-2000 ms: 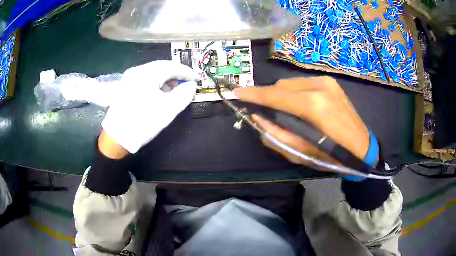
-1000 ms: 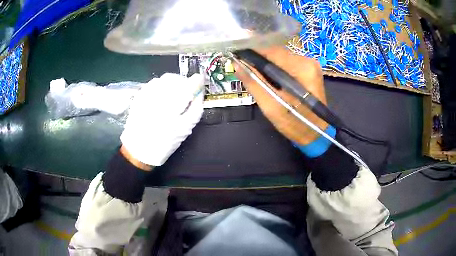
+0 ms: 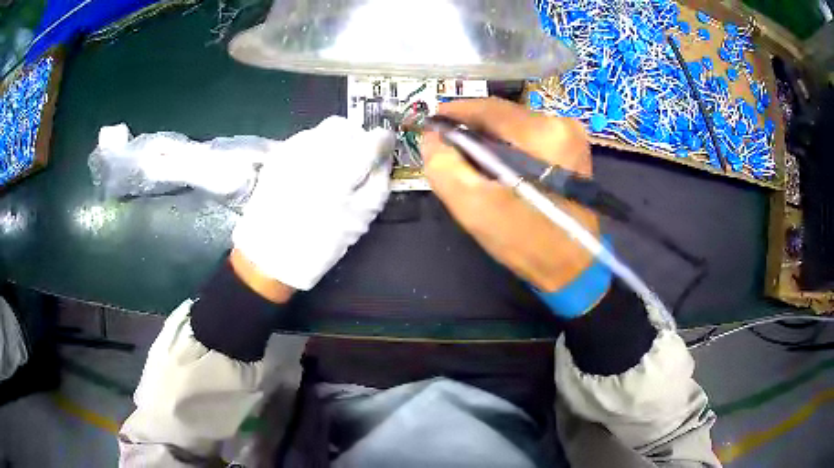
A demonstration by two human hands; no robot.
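Observation:
The white power strip housing (image 3: 465, 88) lies under the hood, with green and red wires inside; both hands cover much of it. My left hand (image 3: 311, 203), in a white glove, rests at the housing's left side with its fingers drawn together; whether they pinch anything is hidden. My bare right hand (image 3: 512, 196) grips the black soldering iron (image 3: 523, 164), its tip end over the middle of the housing. The white feed tube (image 3: 578, 234) runs along the iron. A bagged white power cord (image 3: 183, 164) lies left of the housing.
The clear fume hood (image 3: 393, 46) hangs just above the housing. A cardboard tray (image 3: 681, 157) of blue components, a dark stick across it, lies at upper right. Another tray (image 3: 26, 128) is at far left. A black mat (image 3: 658, 247) covers the green bench (image 3: 165, 265).
Since two seconds ago, my right hand has moved up over the housing with the iron. In the last second its tip end has moved slightly down. The whole view has shifted a little.

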